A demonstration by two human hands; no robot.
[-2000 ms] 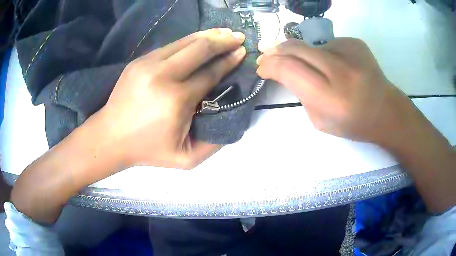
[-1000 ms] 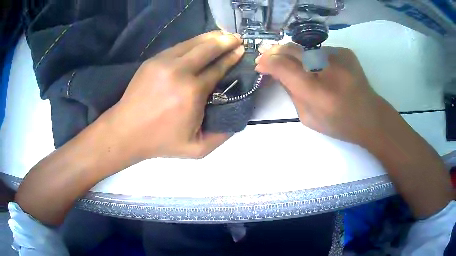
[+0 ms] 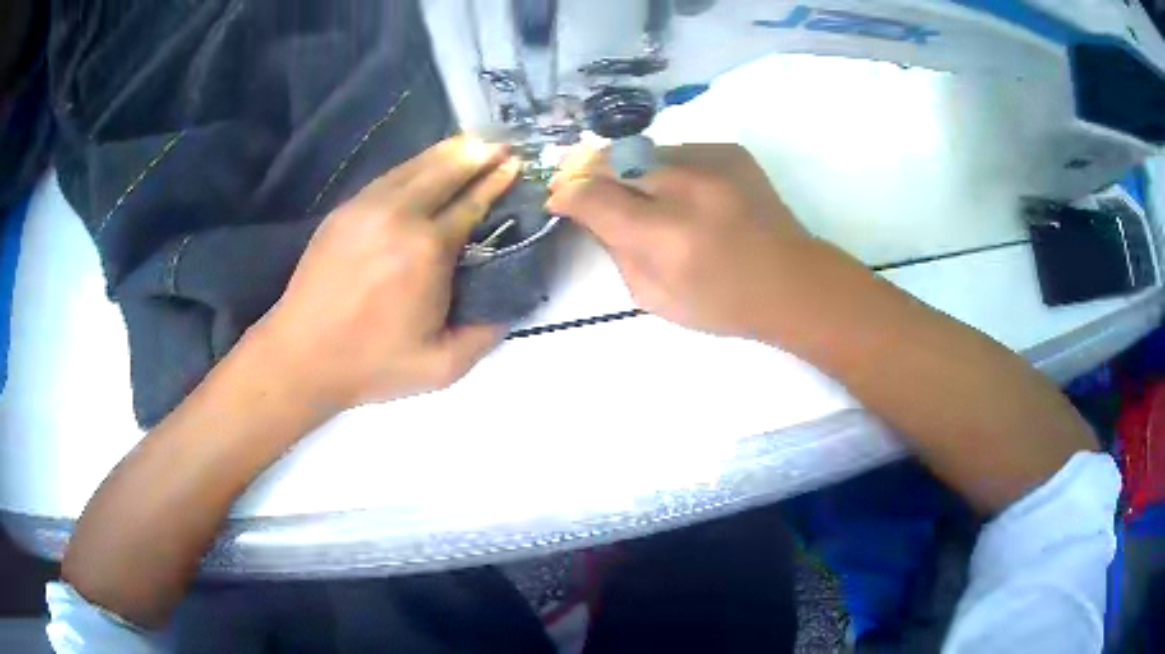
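Observation:
A dark grey garment [image 3: 243,153] with pale yellow topstitching lies left of the needle area. A metal zip [image 3: 528,242] curves over its near end, its slider beside my left fingers. My left hand [image 3: 371,281] lies on the garment, fingertips beside the presser foot [image 3: 539,164], the thumb at the cloth's lower edge. My right hand [image 3: 703,236] pinches the zip edge just right of the foot. The needle point is too blurred to tell.
The white sewing machine [image 3: 818,28] with blue lettering stands at the back. A black flat rectangle [image 3: 1083,253] lies on the white table [image 3: 613,434] at right. Ruler tape [image 3: 511,543] runs along the near edge. Something red [image 3: 1143,428] shows at far right.
The view has swung right, showing more of the machine and the black rectangle. Both hands keep nearly the same hold; slightly less of the zip shows below the foot.

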